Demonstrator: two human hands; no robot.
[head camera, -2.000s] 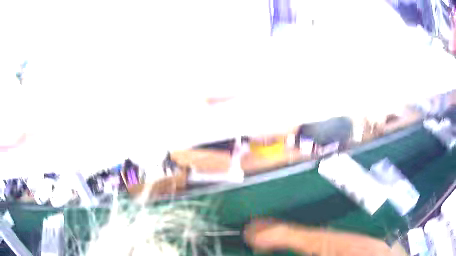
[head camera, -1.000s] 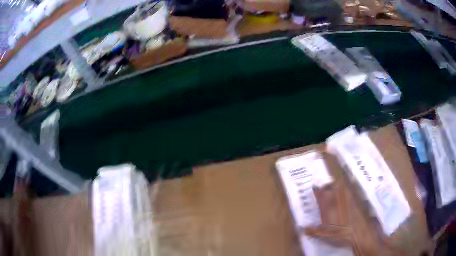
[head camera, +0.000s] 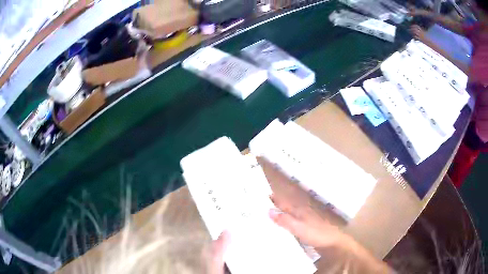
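A white retail box (head camera: 235, 198) lies slanted low in the middle, over the cardboard bench cover (head camera: 332, 128). My right hand (head camera: 305, 219) holds its right side, with fingertips on the top face. My left hand (head camera: 218, 254) is at its lower left edge, mostly cut off by the picture's bottom. A thin whitish edge shows under the box near my right hand; I cannot tell what it is. More white boxes (head camera: 321, 166) lie just to the right, overlapping, with small dark icons.
The green conveyor belt (head camera: 134, 128) carries a white box (head camera: 225, 69) and a clear tray (head camera: 281, 67). Stacked white boxes (head camera: 422, 91), blue cards (head camera: 369, 107) and tiny white pieces (head camera: 394, 170) lie on the dark right end. A person in red (head camera: 479, 80) stands beyond. Hair blurs the lower left.
The view has turned right and tilted down since the bright first frame. Both hands are now on a white box; one second ago only a hand at the right box showed. More of the right-hand stack shows.
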